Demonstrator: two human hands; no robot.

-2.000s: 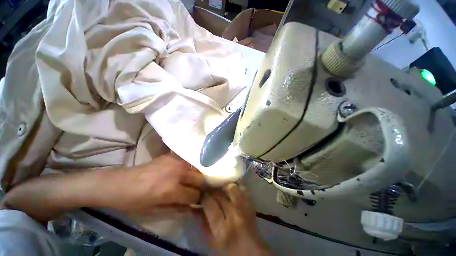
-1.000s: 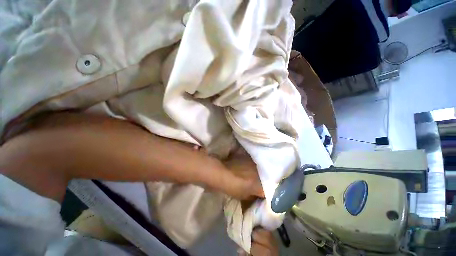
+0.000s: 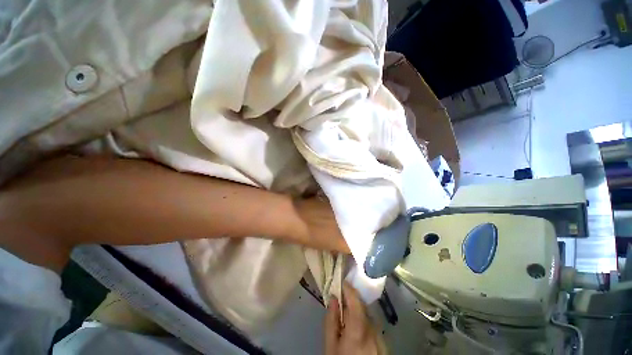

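The cream garment lies in a large heap from the upper left to the machine, with a pale button on it. My left hand reaches in from the left among the folds; white cloth hides its fingers. My right hand, at the bottom and cut off by the frame edge, pinches a narrow folded strip of the garment. The sewing machine head is to the right, with a blue-grey oval guard beside the cloth. The needle is not visible.
A cardboard box stands behind the garment. A dark cloth-like shape is above it. The table's front edge runs diagonally at lower left. A small black tool-like item lies beside my right hand.
Since two seconds ago the view has turned and the garment fills more of it. Since one second ago my right hand shows more fully and the narrow strip in its fingers is clearer.
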